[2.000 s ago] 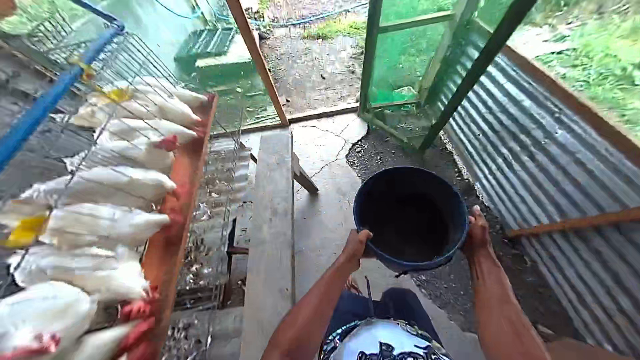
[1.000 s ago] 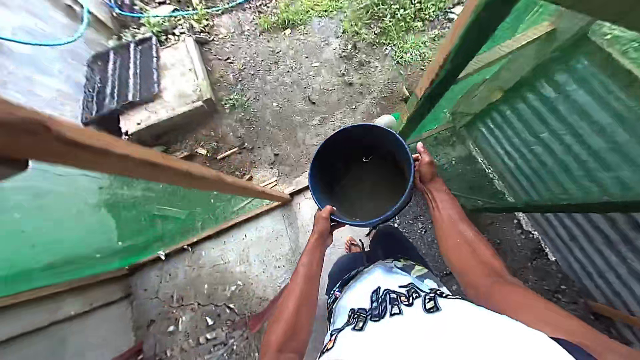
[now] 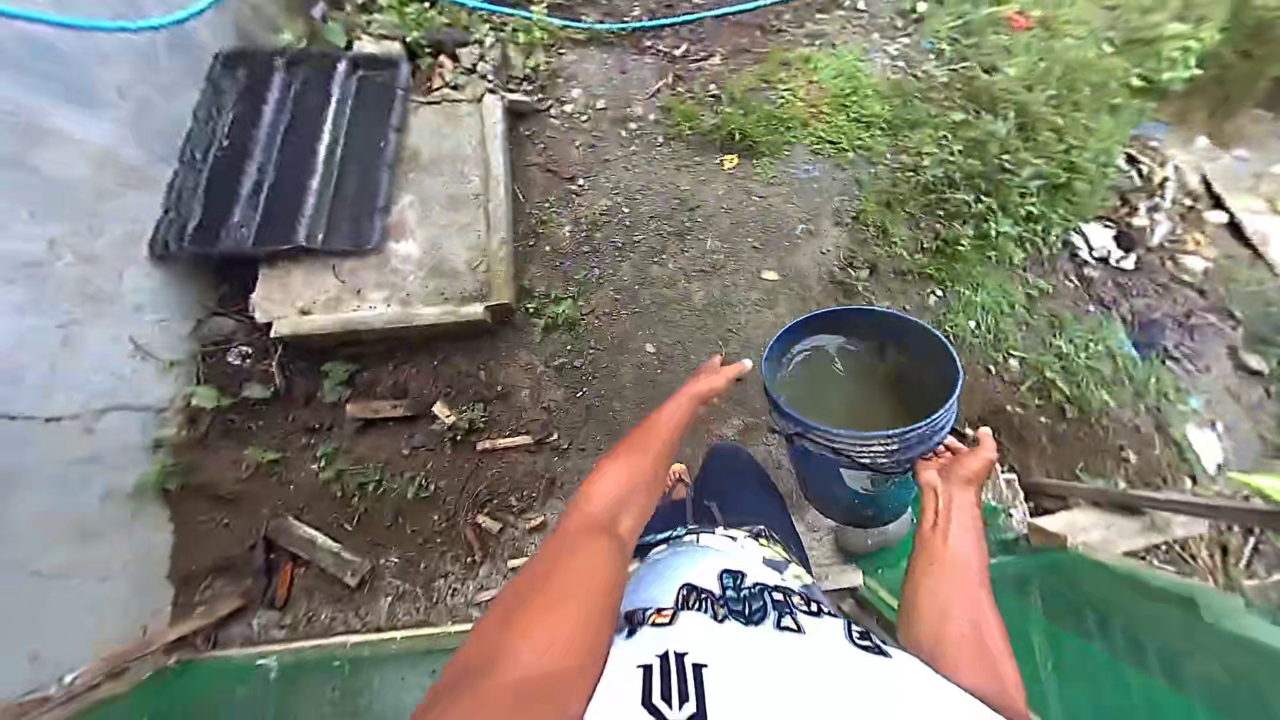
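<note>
A dark blue plastic bucket (image 3: pixel 850 490) with murky liquid inside stands upright at the right of my body. My right hand (image 3: pixel 957 462) grips its side just below the rim, at the right. My left hand (image 3: pixel 722 378) is off the bucket, a little to the left of its rim, with its fingers apart and nothing in them. A round grey object (image 3: pixel 872 537) shows partly beneath the bucket; whether the bucket rests on it I cannot tell.
Bare dirt (image 3: pixel 650 230) stretches ahead, with grass (image 3: pixel 1000 180) at the right. A black ridged tray (image 3: pixel 285 150) lies on a concrete slab (image 3: pixel 430 220). Wood scraps (image 3: pixel 318 550) lie at the left. Green mesh (image 3: pixel 1130 620) borders the near side, and a blue hose (image 3: pixel 620 22) crosses the far edge.
My left hand has let go of the bucket, which both hands held before. The bucket has moved to my right side. The view has moved from beside the white chickens through the doorway to the dirt outside.
</note>
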